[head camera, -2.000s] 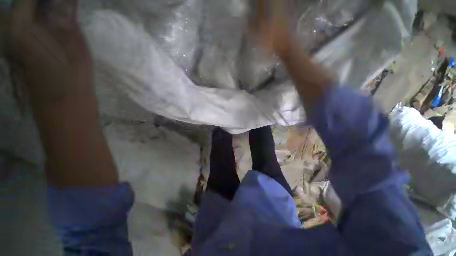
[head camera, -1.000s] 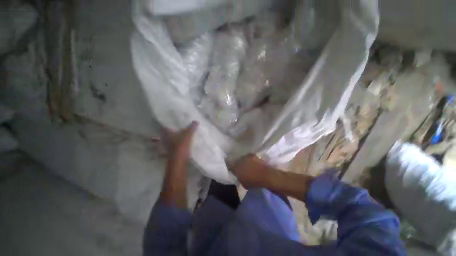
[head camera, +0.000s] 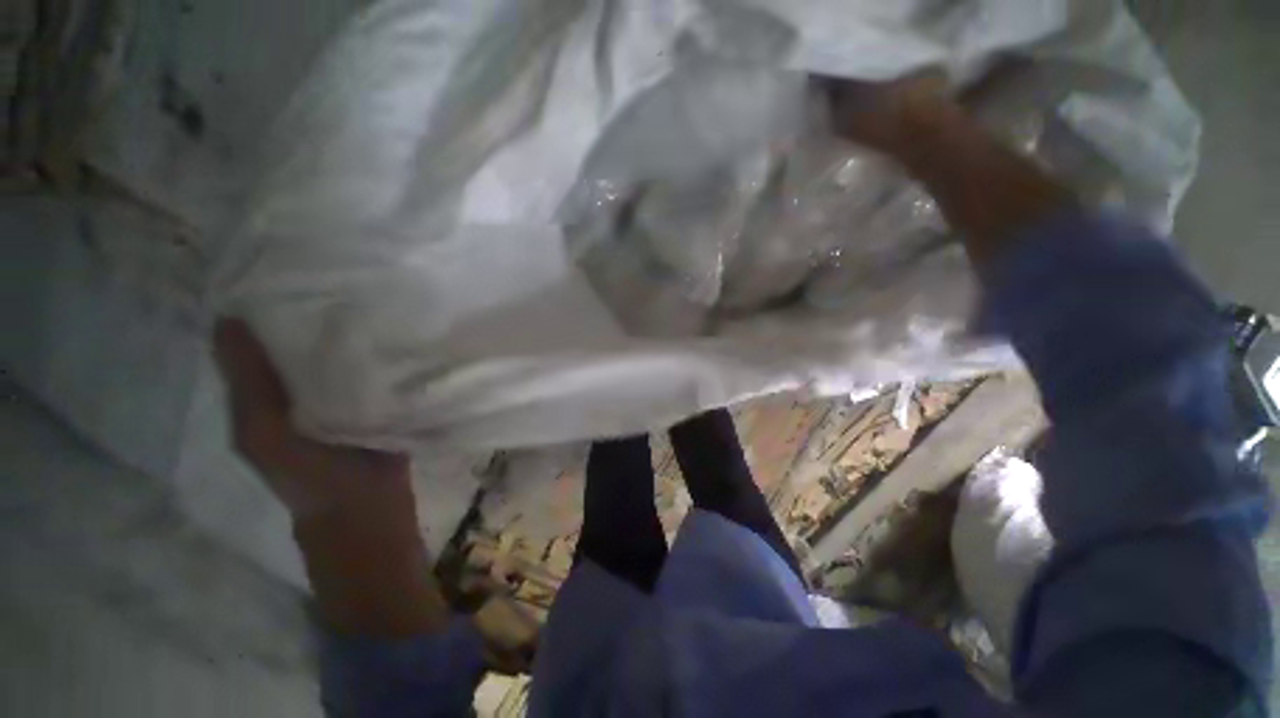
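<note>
A large white woven sack (head camera: 491, 302) lies open in front of me, its near rim running across the view above my legs. Clear, shiny plastic film (head camera: 744, 211) shows crumpled in its mouth. My left hand (head camera: 288, 421) is at the sack's lower left edge, with the sack cloth against its fingers; part of the hand is hidden by the cloth. My right hand (head camera: 891, 112) reaches over the sack's mouth at the upper right, blurred, its fingers against the pale material; whether it grips anything cannot be told.
Littered floor (head camera: 828, 435) with scraps shows below the sack. A smaller white sack (head camera: 1004, 533) lies at the lower right, partly behind my right sleeve. Large pale-grey sacks or sheets (head camera: 112, 323) are at the left. A dark object with a pale part sits at the right edge.
My hands have moved apart, the left outward to the left, the right up and over the sack's mouth. The near rim is now spread wider and flatter.
</note>
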